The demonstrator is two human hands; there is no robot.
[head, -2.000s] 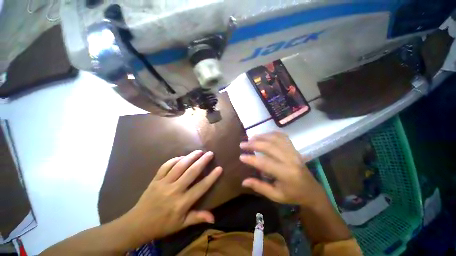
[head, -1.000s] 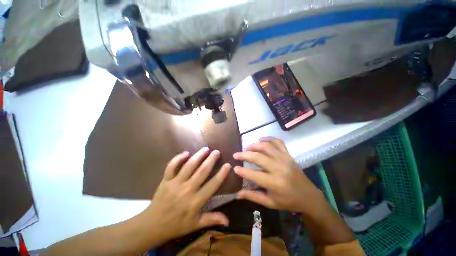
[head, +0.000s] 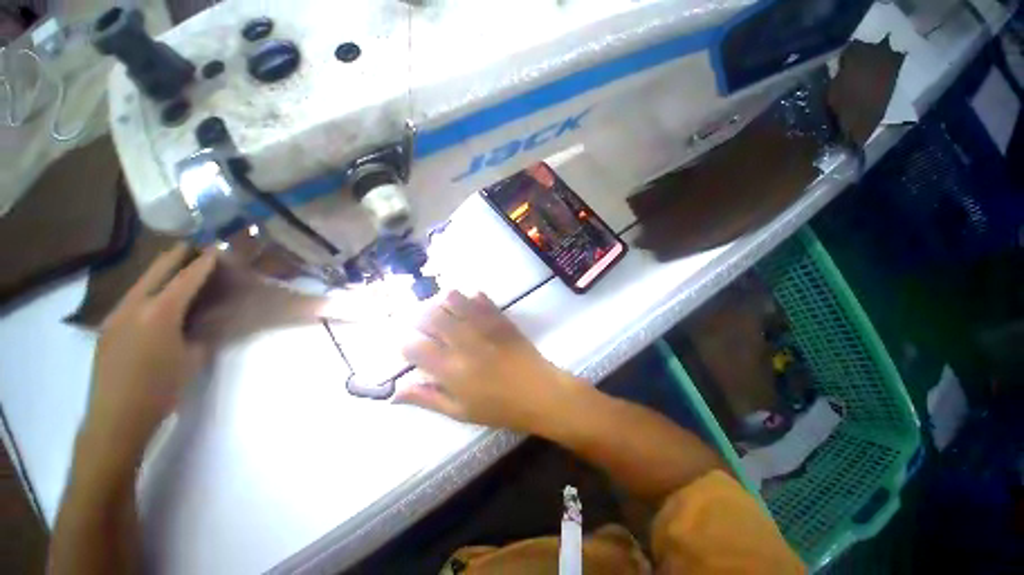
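A brown fabric piece runs from beside the needle to the left, blurred and washed out by glare. My left hand is at its left end, left of the machine head, with its fingers closed on the cloth. The presser foot and needle area is in bright light, and the needle itself cannot be made out. My right hand rests palm down on the white bed just right of the needle, fingers slightly spread, with nothing visible in it.
The JACK sewing machine spans the back. A lit smartphone lies on the bed, with brown pieces beyond it. More brown pieces lie back left. A green basket is below right. A white stick shows at the bottom.
My left hand has moved from in front of the needle to far left. The cloth has left the front area, uncovering the bed. My right hand is nearer the needle. The view has shifted.
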